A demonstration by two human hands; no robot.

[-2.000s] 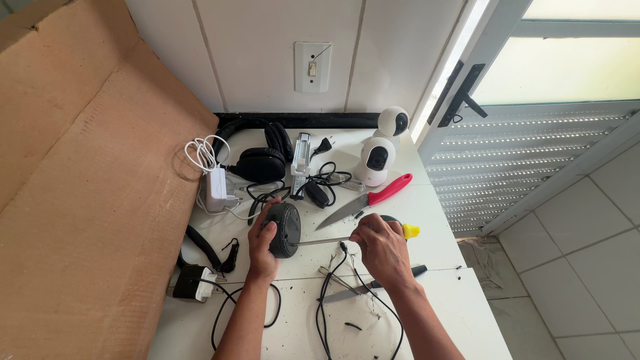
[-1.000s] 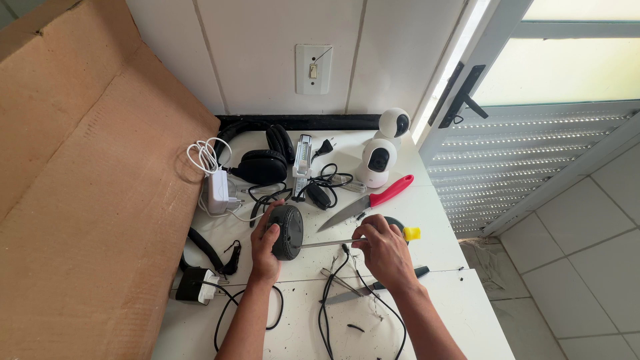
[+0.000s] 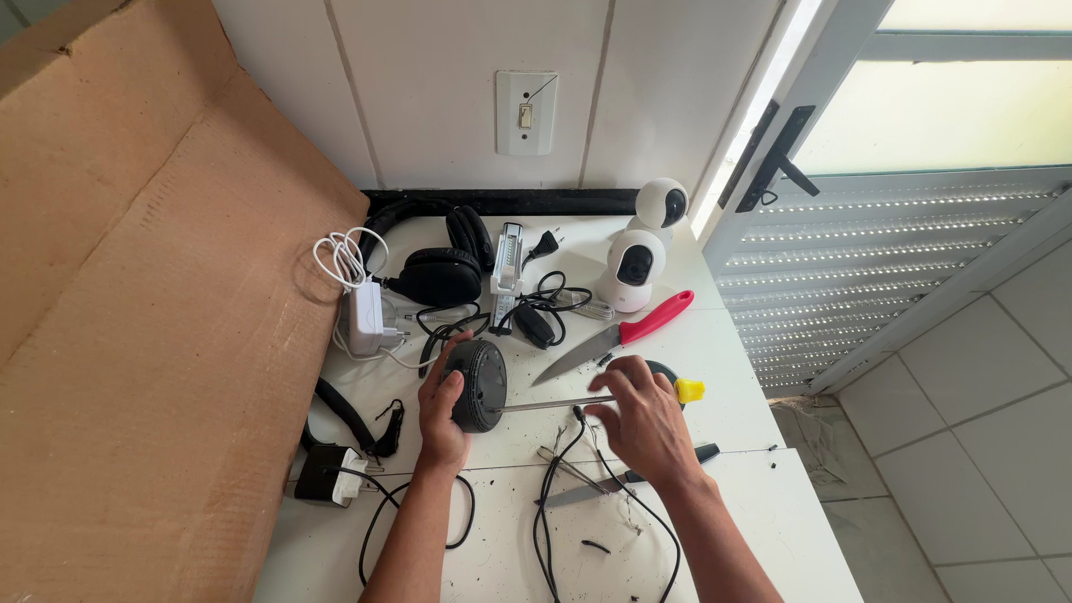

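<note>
My left hand (image 3: 445, 410) grips a round black plastic device (image 3: 490, 385) by its side, its flat face turned to the right. A long-shafted screwdriver (image 3: 557, 404) lies level, its tip against the lower part of that face. My right hand (image 3: 649, 414) is at the handle end, fingers curled and partly spread; its palm side is hidden, so the hold on the tool is unclear. A yellow end piece (image 3: 690, 390) shows beyond the fingers. Behind the right hand, a dark round part (image 3: 663, 369) is partly covered.
A red-handled knife (image 3: 657, 318) and two white cameras (image 3: 634, 270) stand or lie behind; a black-handled knife (image 3: 578, 494) and cables (image 3: 546, 511) lie in front. Black headphones (image 3: 440, 276), a white adapter (image 3: 366, 318) and a black adapter (image 3: 322, 475) are left, beside a cardboard box (image 3: 167, 276).
The fingers of my right hand have loosened and spread around the screwdriver. My left hand still holds the round device in about the same place.
</note>
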